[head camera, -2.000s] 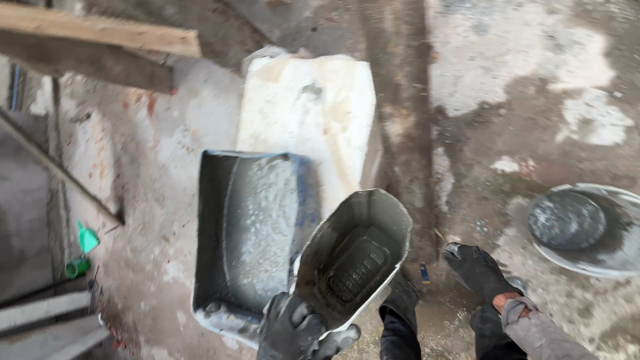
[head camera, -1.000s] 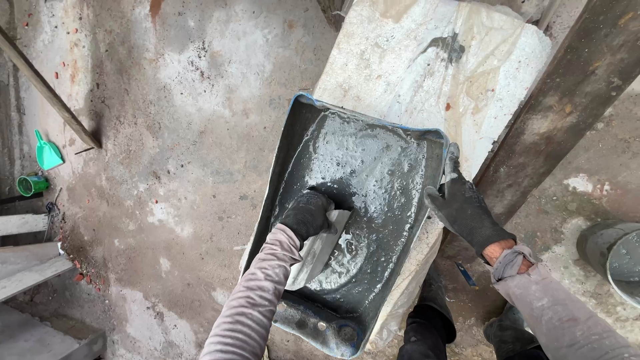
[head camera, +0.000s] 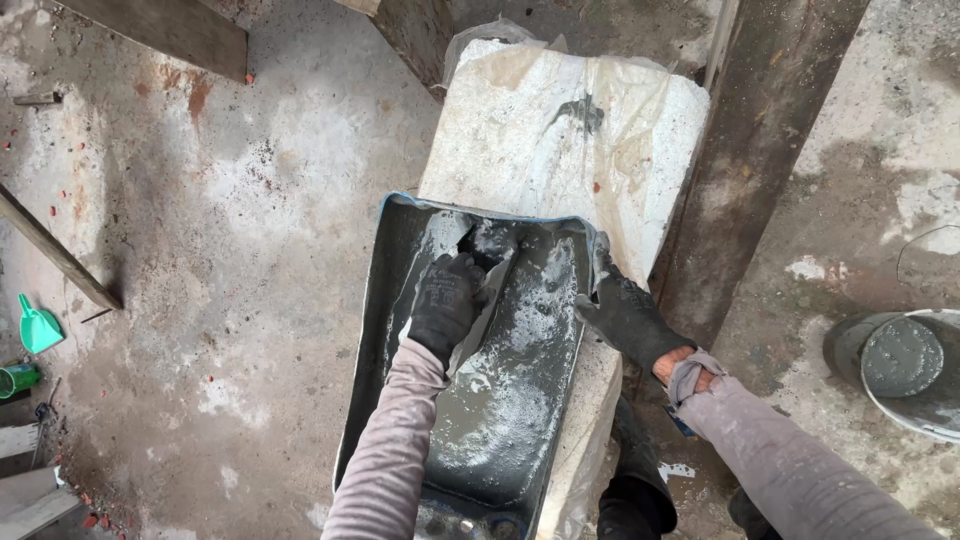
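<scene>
A deep rectangular plastic tub (head camera: 551, 420) of wet grey cement slurry lies in the middle of the view. My left hand (head camera: 446, 307), in a black work glove, holds a cut, pale-walled plastic container (head camera: 480, 330) tilted inside the tub, near its far end. The container's mouth is low in the slurry, and part of it is hidden by my hand. At the tub's far right corner, my gloved right hand (head camera: 630, 315) grips the rim, with the thumb on the inner side.
Beneath the tub is a white foam block (head camera: 510, 142) wrapped in torn plastic film. A long beam (head camera: 765, 142) runs along its right side. Farther right stands a bucket (head camera: 836, 349) with grey mix. Wooden boards (head camera: 180, 37), a green dustpan (head camera: 39, 330) and a green cup (head camera: 19, 379) are at left.
Two seconds ago the container was above the tub's right edge and my right hand was away from the tub. Since one second ago my left hand has moved toward the tub's far end.
</scene>
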